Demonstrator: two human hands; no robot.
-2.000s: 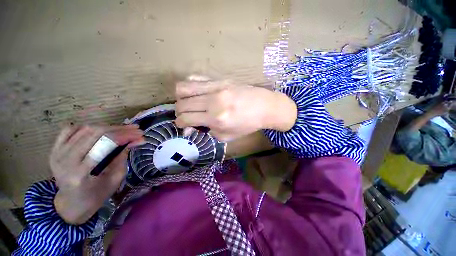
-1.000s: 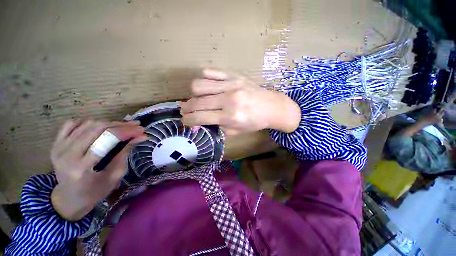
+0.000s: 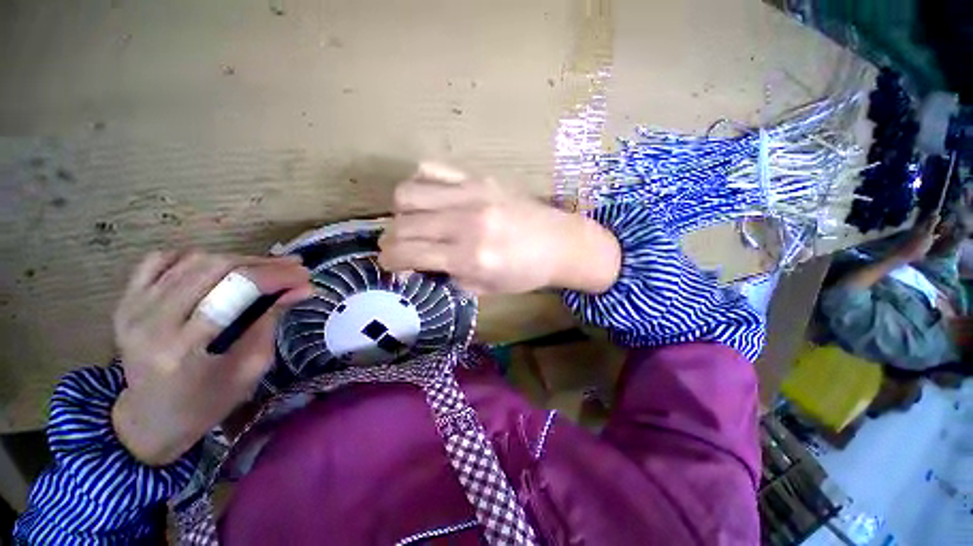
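A round grey fan housing (image 3: 373,320) with curved fins and a pale centre disc lies at the bench edge against the apron. My left hand (image 3: 192,347), with a white wrap on one finger, is closed around slim black tweezers (image 3: 248,322) at the housing's left rim. The tweezer tips are hidden or too small to tell. My right hand (image 3: 475,235) is over the housing's upper right rim with curled fingers. Its fingertips are hidden, and I cannot tell whether it pinches a lead or grips the rim.
A tied bundle of blue and white wires (image 3: 704,176) lies on the cardboard-covered bench (image 3: 320,107) at right, with a dark heap (image 3: 888,155) beyond it. Another person (image 3: 891,309) is at far right, near a yellow object (image 3: 830,384). An open brown box (image 3: 565,368) shows below the bench edge.
My right hand has shifted slightly left and down over the rim since one second ago. My left hand and the housing stay nearly in place. The view has shifted slightly.
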